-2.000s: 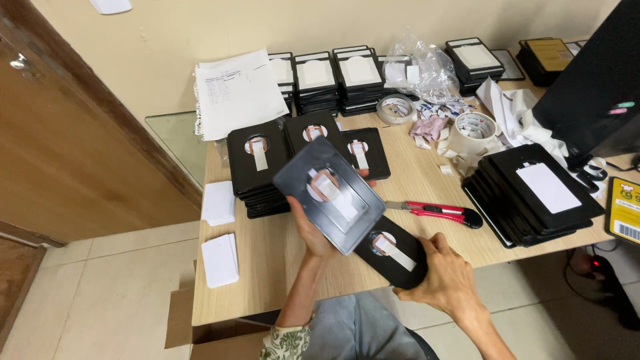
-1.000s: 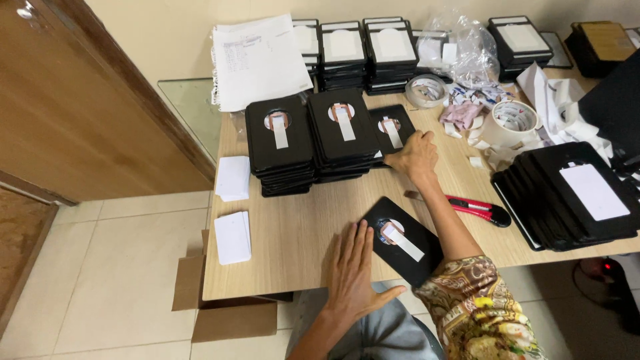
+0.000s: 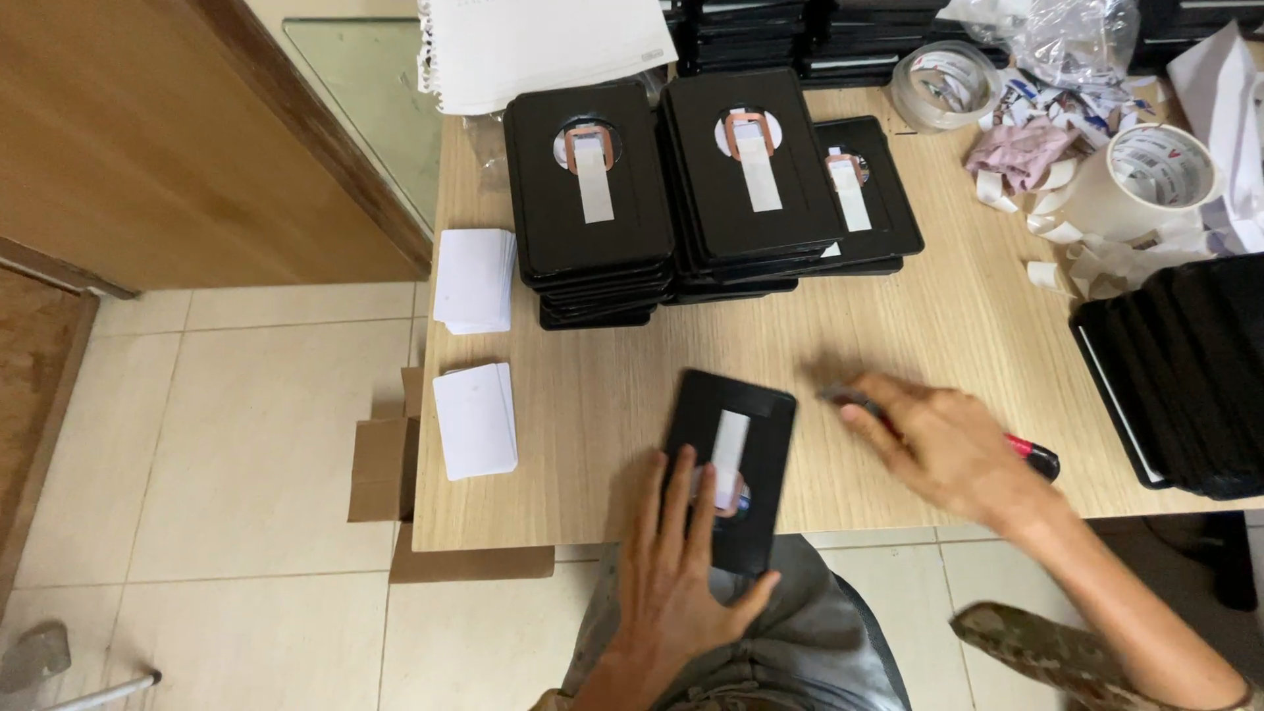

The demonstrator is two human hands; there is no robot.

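Under the spread fingers of my left hand [image 3: 681,558] lies a black rectangular plastic panel [image 3: 755,425] at the table's front edge. It has a round opening with a copper-coloured coil and a pale strip of tape [image 3: 730,444]. To its right, my right hand [image 3: 928,444] is closed around a red and black utility knife [image 3: 1027,454], its grey tip pointing left; the hand is slightly blurred. Behind are stacks of similar taped panels, on the left [image 3: 592,237], in the middle [image 3: 755,217] and a lower one on the right [image 3: 894,212].
White cards lie in two piles [image 3: 474,281] [image 3: 476,420] at the table's left edge. Tape rolls [image 3: 945,84] [image 3: 1145,178] and paper scraps [image 3: 1052,232] are at the back right. More black panels [image 3: 1175,385] are stacked at the right. A cardboard box [image 3: 385,469] stands below.
My right hand has moved from the back right panels to the utility knife and grips it. The panel under my left hand has turned, its round opening now nearer me. The view has shifted.
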